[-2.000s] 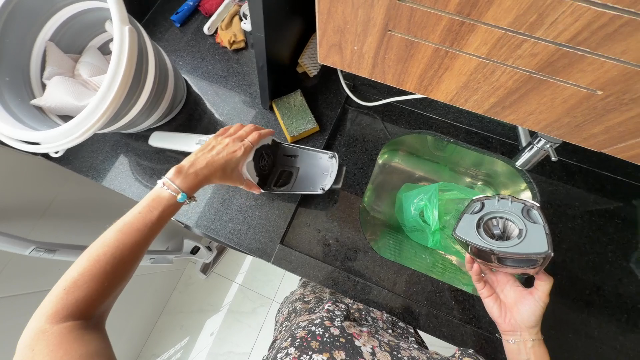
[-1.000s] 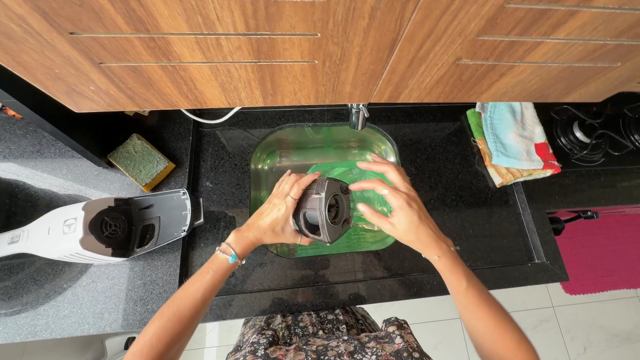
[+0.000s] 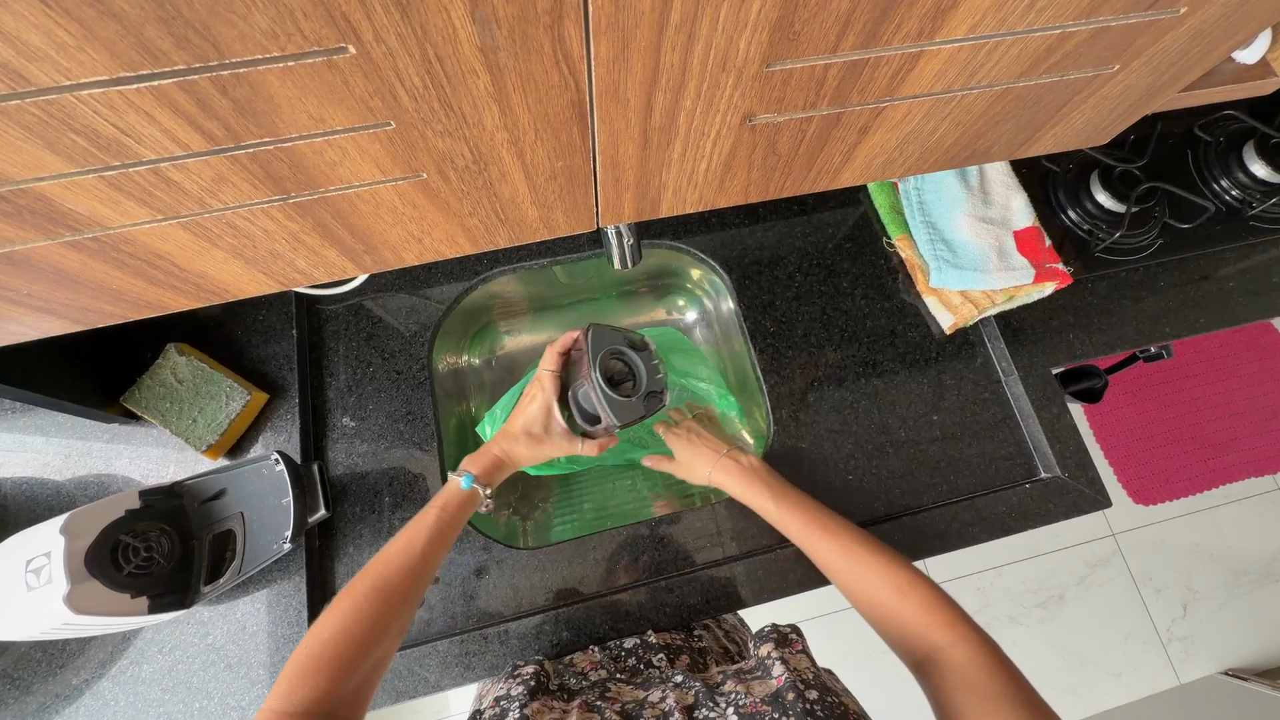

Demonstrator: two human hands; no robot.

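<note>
Over the steel sink (image 3: 540, 510), my left hand (image 3: 535, 415) grips a dark vacuum cleaner dust container (image 3: 625, 375) by its side, its round opening facing up toward me. Just to its right, my right hand (image 3: 700, 448) is spread low against a green plastic bag (image 3: 690, 360) lying in the sink; whether the fingers pinch the plastic is not clear. A white and grey handheld vacuum body (image 3: 110, 570) lies on the grey counter at the left, its container bay exposed.
A yellow and green sponge (image 3: 195, 400) lies above the vacuum body. The faucet (image 3: 621, 246) juts from under wooden cabinet doors (image 3: 700, 110). Folded towels (image 3: 975, 240) lie right of the sink, beside a gas stove (image 3: 1120, 200). A black handle-like object (image 3: 1085, 383) shows near a pink mat (image 3: 1190, 420).
Two seconds ago my left hand was at the vacuum body and my right held the container; now my left holds it. My right hand has gone down to the green bag. The view has shifted right.
</note>
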